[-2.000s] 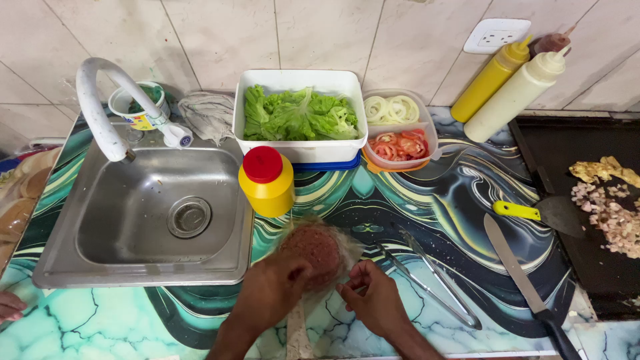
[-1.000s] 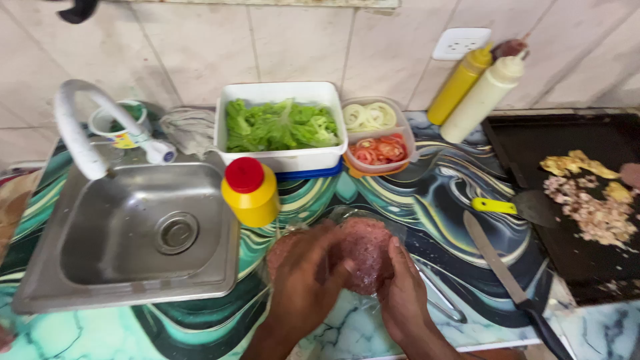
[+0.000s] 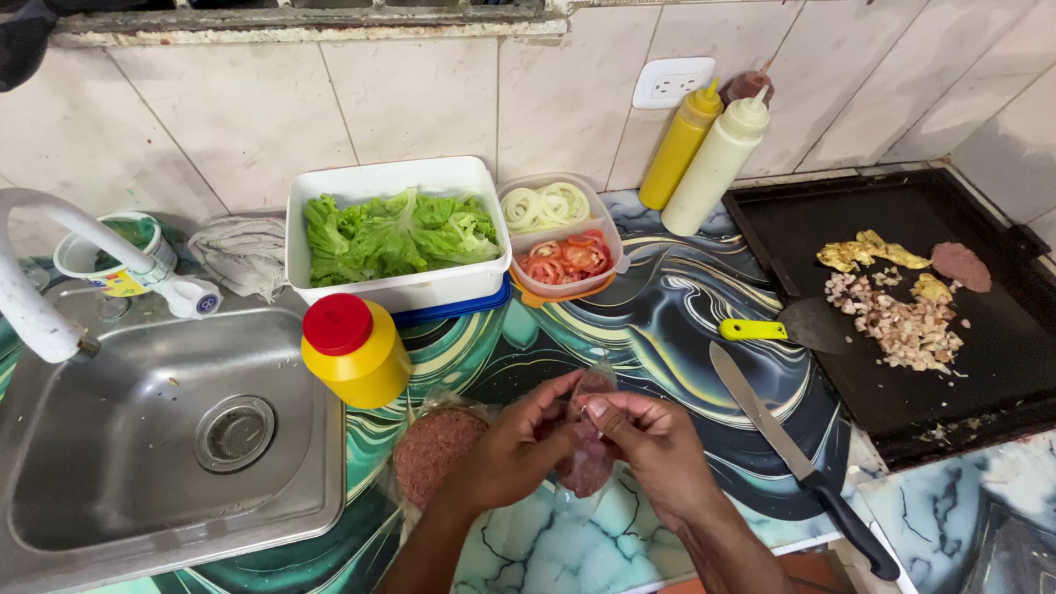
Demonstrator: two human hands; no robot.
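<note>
My left hand (image 3: pixel 524 450) and my right hand (image 3: pixel 652 441) pinch a raw meat patty in clear plastic film (image 3: pixel 587 470) between them, above the counter. Fingers cover its middle. Beside my left wrist, a round raw patty (image 3: pixel 437 454) lies on plastic on the counter, partly hidden by that hand. Behind my hands stand a yellow jar with a red lid (image 3: pixel 356 351), a white tub of lettuce (image 3: pixel 400 235) and a divided container (image 3: pixel 561 235) with onion rings and tomato slices. On the griddle (image 3: pixel 998 330) are chopped meat (image 3: pixel 907 326), yellowish cooked pieces (image 3: pixel 866 250) and a thin pink patty (image 3: pixel 962 266).
A steel sink (image 3: pixel 165 429) with a white faucet (image 3: pixel 82 264) is at the left. To the right of my hands lies a knife (image 3: pixel 767 421), and a spatula (image 3: pixel 775 328) reaches over the griddle's edge. Squeeze bottles (image 3: pixel 716 161) stand near the wall outlet (image 3: pixel 673 82).
My hands have lifted the film-wrapped patty that lay flatter between them a second ago. It is now held on edge or folded. The tongs seen earlier on the counter are no longer visible.
</note>
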